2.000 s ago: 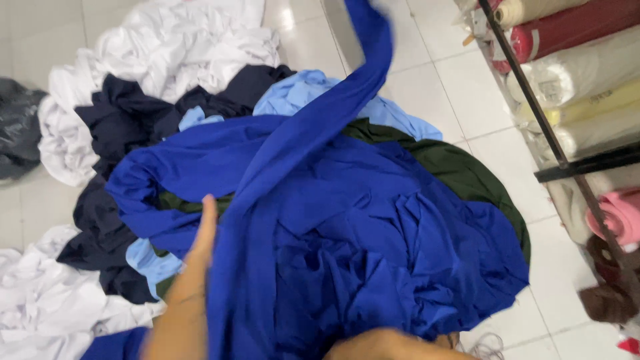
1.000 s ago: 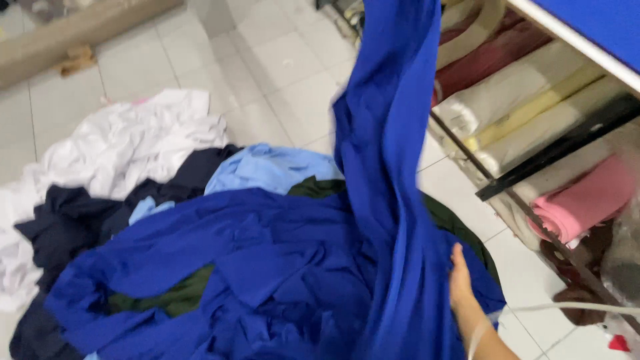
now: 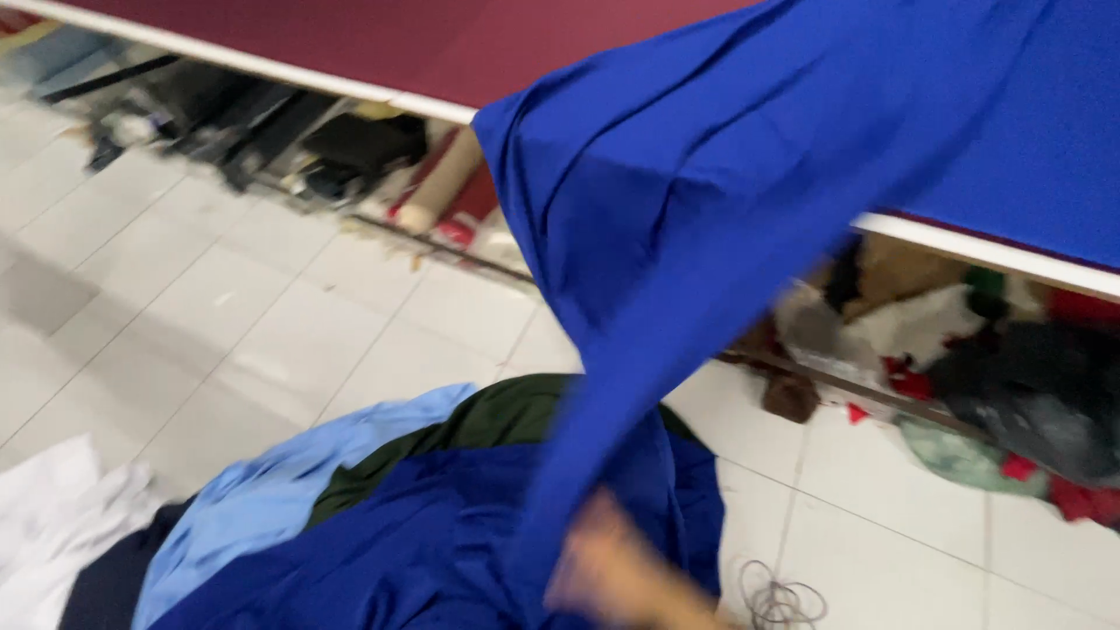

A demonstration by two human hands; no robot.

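A length of blue fabric (image 3: 639, 350) runs slantwise from the table down to the pile on the floor, drawn into a narrow blurred band. Low in the view, my right hand (image 3: 612, 560) is against the lower part of this band; motion blur hides whether its fingers are closed on the cloth. My left hand is out of view. Beneath lies a heap of blue fabric (image 3: 385, 542), with dark green fabric (image 3: 516, 411) and light blue fabric (image 3: 254, 490) showing along its far side. More blue fabric (image 3: 1032, 149) spreads over the table at the upper right.
The table's white edge (image 3: 262, 66) crosses the top, with maroon fabric (image 3: 394, 44) on its surface. Fabric rolls (image 3: 446, 184) and dark plastic bags (image 3: 1041, 394) sit under it. White fabric (image 3: 61, 525) lies at lower left, and a loose cord (image 3: 779, 599) on the floor tiles.
The view has swung toward the table. Blue fabric now shows draped over the table's edge. My left hand, seen in the oldest frame, is no longer in view.
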